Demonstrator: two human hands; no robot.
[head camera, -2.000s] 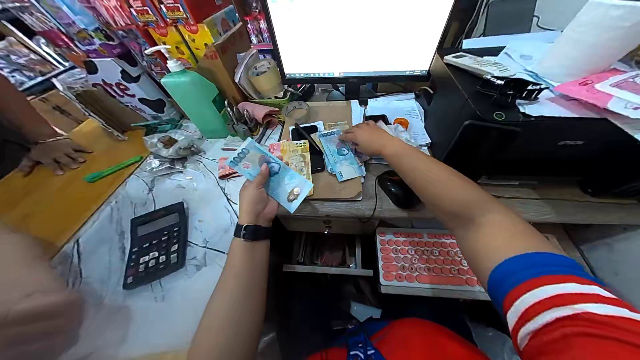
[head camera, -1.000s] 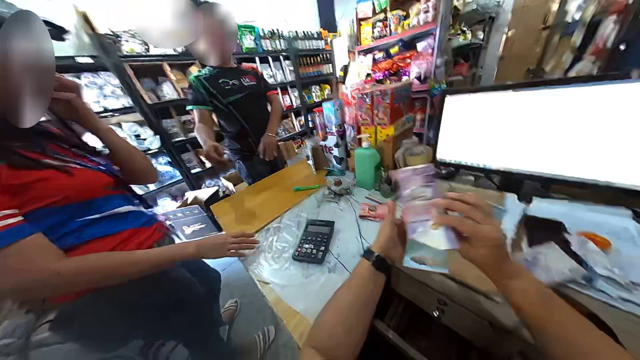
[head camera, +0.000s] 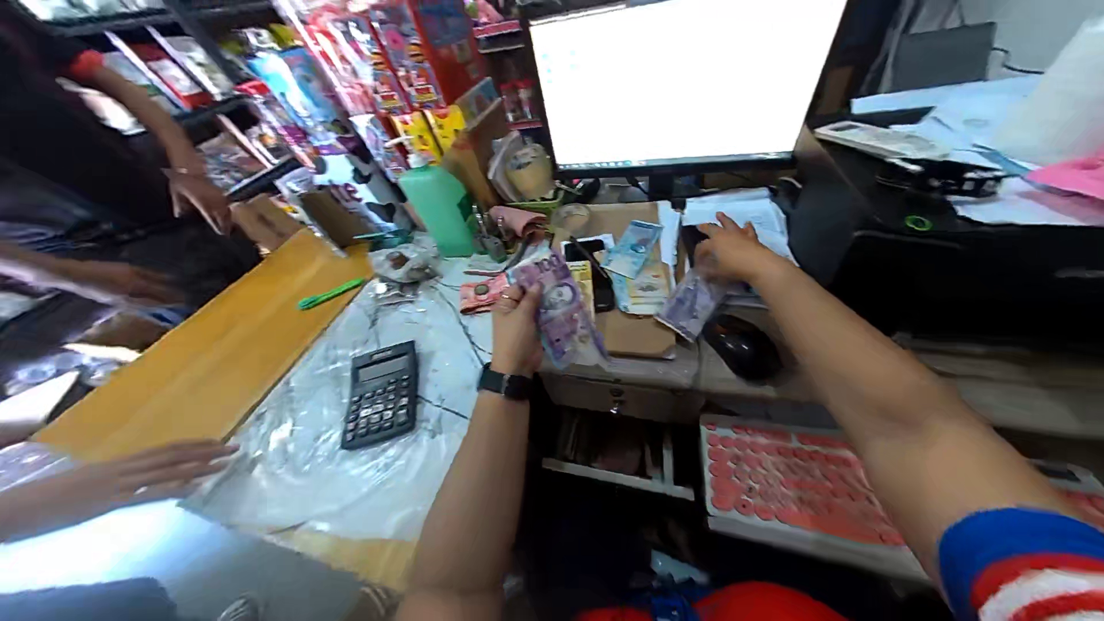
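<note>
My left hand (head camera: 517, 329), with a black watch on the wrist, grips a fan of purple banknotes (head camera: 561, 306) above the desk edge. Over the right side of the cardboard, my right hand (head camera: 731, 250) touches or holds a purple banknote (head camera: 690, 304) beside a black computer mouse (head camera: 742, 347); its fingertips reach past the note, and the grip is unclear. Between the hands lie a blue banknote (head camera: 632, 248), a yellow banknote (head camera: 585, 280) and a dark phone or case (head camera: 602, 289), partly covered. Folded red banknotes (head camera: 481, 295) with a coin on top lie left of my left hand.
A calculator (head camera: 380, 395) lies on the plastic-covered table beside a wooden board (head camera: 216, 345) with a green pen (head camera: 331, 294). A green pump bottle (head camera: 437, 207), monitor (head camera: 681, 86) and printer (head camera: 975, 285) stand behind. Below are a part-open drawer (head camera: 617, 479) and a pink-keyed keyboard (head camera: 802, 483). People stand at the left.
The view has swung back down to the desk. My hands, together at the purple notes one second ago, are now apart. Two seconds ago my left hand held blue notes; now it holds purple ones.
</note>
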